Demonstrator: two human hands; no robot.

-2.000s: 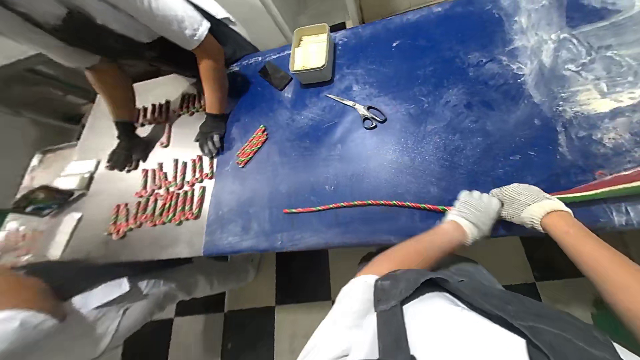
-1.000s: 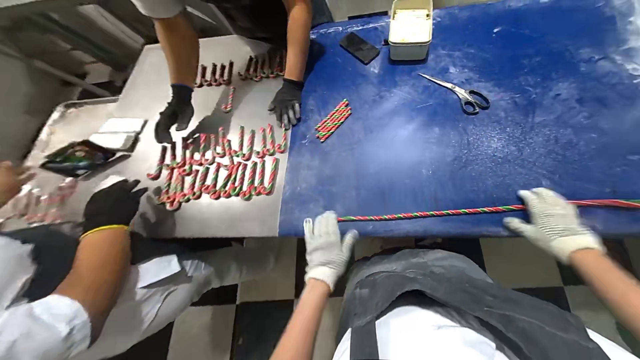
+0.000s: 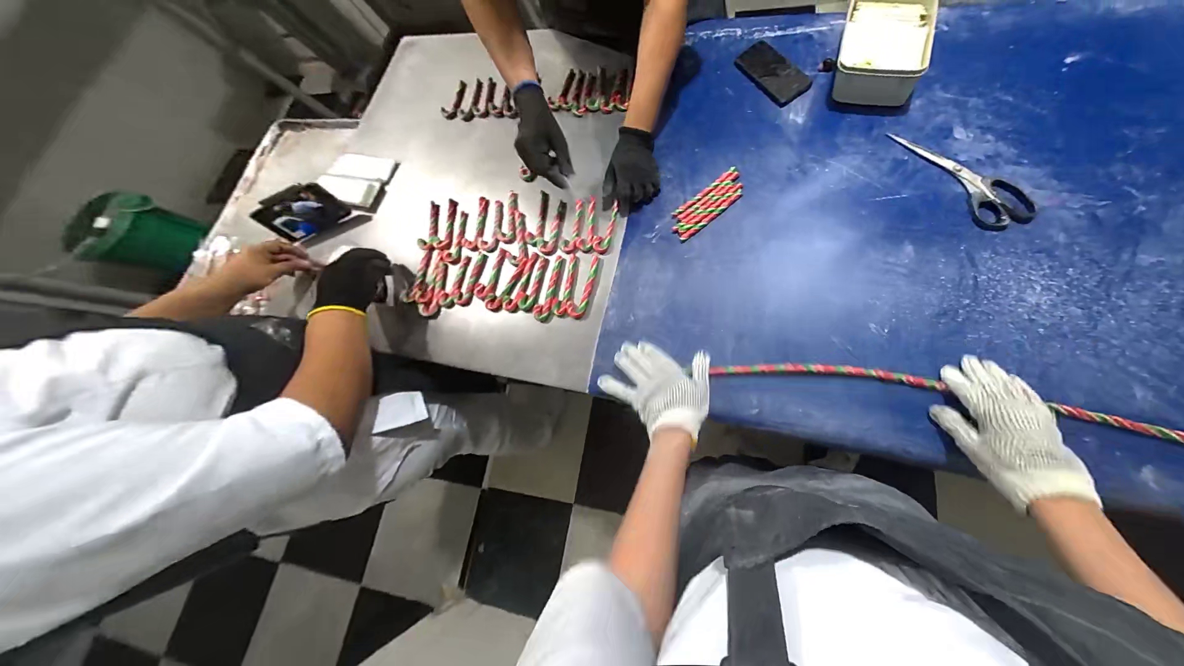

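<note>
A long twisted candy rope (image 3: 832, 370), red and green with thin pale lines, lies along the near edge of the blue work table (image 3: 832, 277). My left hand (image 3: 664, 387), in a white knit glove, is at the rope's left end with its fingers spread; whether it grips the end cannot be told. Over the rope farther right rests my gloved right hand (image 3: 1008, 425), palm down, fingers apart. The rope runs under it and on to the right edge of the view. Short straight candy sticks (image 3: 708, 203) lie in a small bundle beyond my left hand.
Scissors (image 3: 971, 180), a dark flat block (image 3: 773, 72) and a tub (image 3: 883, 55) of pale pieces stand farther back. On the metal table (image 3: 398, 120) at left are rows of candy canes (image 3: 509, 277). Two co-workers' gloved hands work there. A green bucket (image 3: 139, 231) is far left.
Two seconds ago my hands were close together on the rope; they are now far apart, the left one at its left end. The view has swung left.
</note>
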